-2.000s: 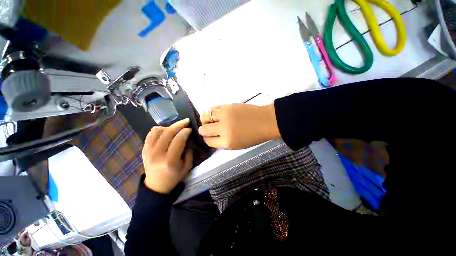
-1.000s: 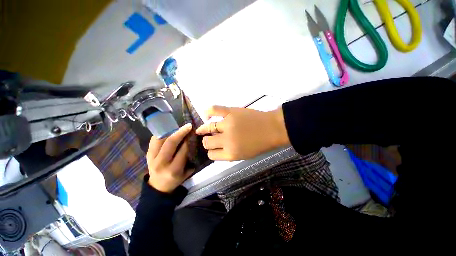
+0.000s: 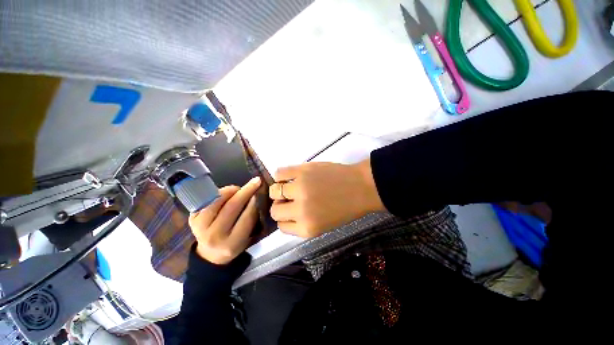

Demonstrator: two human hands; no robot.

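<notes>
A narrow strip of plaid fabric with a dark edge (image 3: 250, 156) runs from beside the sewing machine's needle area (image 3: 225, 128) down to my hands. My left hand (image 3: 225, 221) pinches the cloth with its fingertips, just below the grey ribbed knob (image 3: 195, 191). My right hand (image 3: 316, 197), with a ring on one finger, holds the strip's right side, its fingertips close to my left ones. Brown plaid fabric (image 3: 163, 226) shows left of my left hand, under the machine. The cloth under my fingers is mostly hidden.
Thread nippers (image 3: 444, 74), green-handled shears (image 3: 515, 71) and yellow-handled scissors (image 3: 562, 40) lie at the upper right. The ruler strip (image 3: 269, 256) edges the table below my hands. A grey box with a fan grille (image 3: 40, 311) is at the lower left. Blue material (image 3: 522, 232) shows at the right.
The view has shifted, with the machine head lower and further left. More of the plaid strip shows between needle area and hands. Both hands keep hold of the cloth.
</notes>
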